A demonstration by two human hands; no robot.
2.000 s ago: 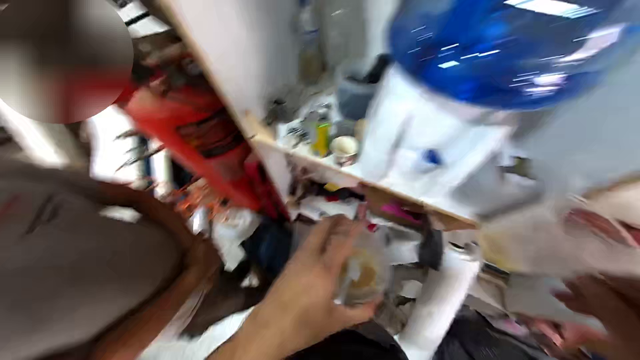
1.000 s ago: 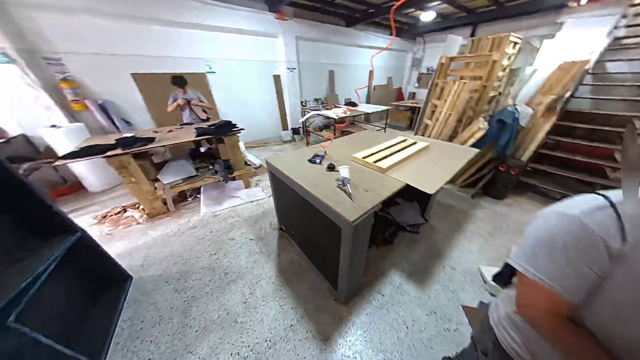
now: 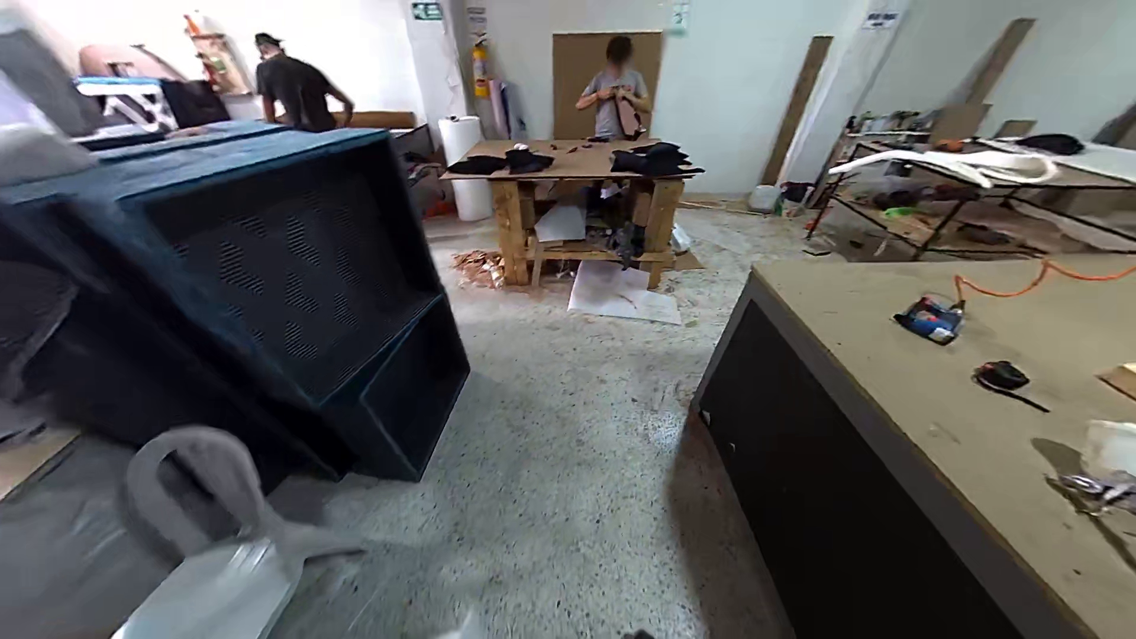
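Note:
Neither of my hands shows in the head view, so what they hold is hidden. Closest on the right is a large worktable (image 3: 852, 328) with a tan top and dark side panel. On it lie a blue pneumatic tool (image 3: 932, 319) joined to an orange coiled hose (image 3: 1021, 291), a black tape measure (image 3: 1003, 375) and some metal tools (image 3: 1092, 486) at the right edge. At lower left stands a plastic chair (image 3: 213, 568), grey-white and blurred.
Dark blue cabinets (image 3: 257, 169) fill the left. A wooden workbench (image 3: 568, 164) bears black pieces; a person stands behind it, another at back left. A white sheet (image 3: 626, 293) lies on the floor. A metal-framed table (image 3: 958, 169) stands at back right.
The view has swung from a cluttered shelf, where a hand held a clear container, to the open workshop, then left and closer to the tables. The hand and container are out of view.

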